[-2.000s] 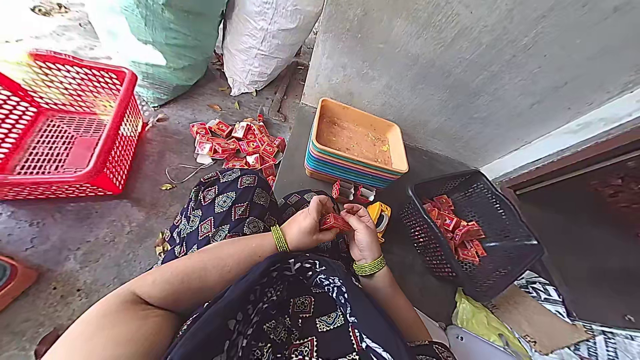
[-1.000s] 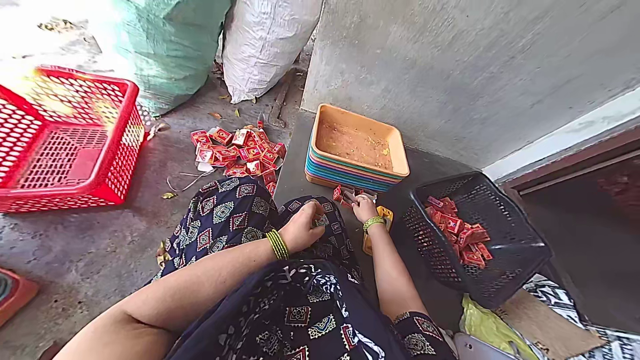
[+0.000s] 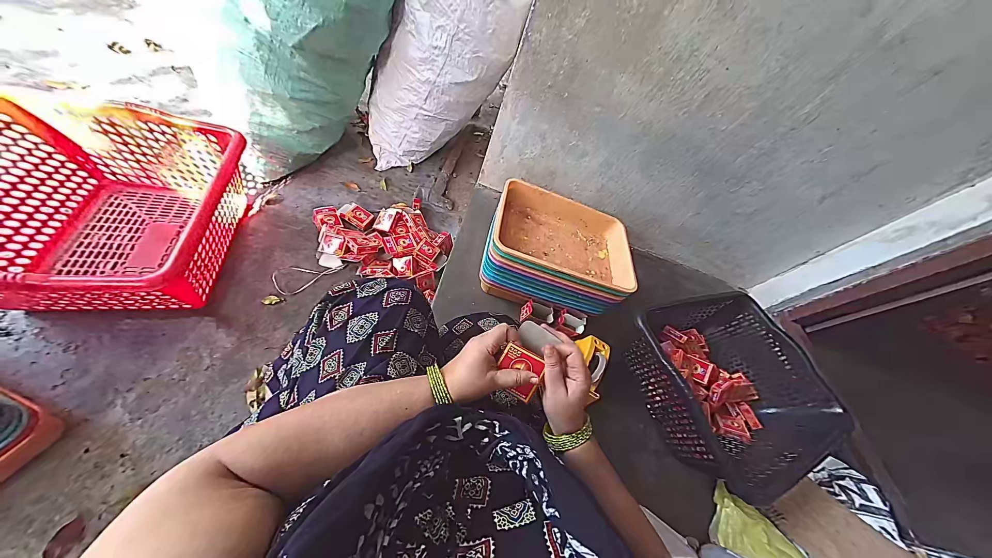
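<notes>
My left hand [image 3: 492, 366] holds a small red printed cardboard box [image 3: 521, 370] by its side, above my lap. At its upper right, my right hand [image 3: 566, 380] grips the same box by a grey inner flap or panel. Just beyond my hands, a few more red boxes [image 3: 536, 312] lie beside a stack of plastic trays [image 3: 566, 232], the top one orange. A yellow object [image 3: 594, 358], perhaps a tape dispenser, is partly hidden behind my right hand. Red boxes [image 3: 701, 372] lie in a black plastic basket [image 3: 783, 457] at the right.
A heap of red boxes [image 3: 399, 244] lies on the floor beyond my knee. At the left stands a red perforated basket [image 3: 221, 225]. Green [image 3: 310, 77] and white [image 3: 442, 77] sacks stand behind, next to a grey wall [image 3: 736, 116]. An orange tray [image 3: 39, 442] is at the lower left.
My right hand has come back from beside the tray stack to my left hand. One second ago the hands were apart; now both hold a red box.
</notes>
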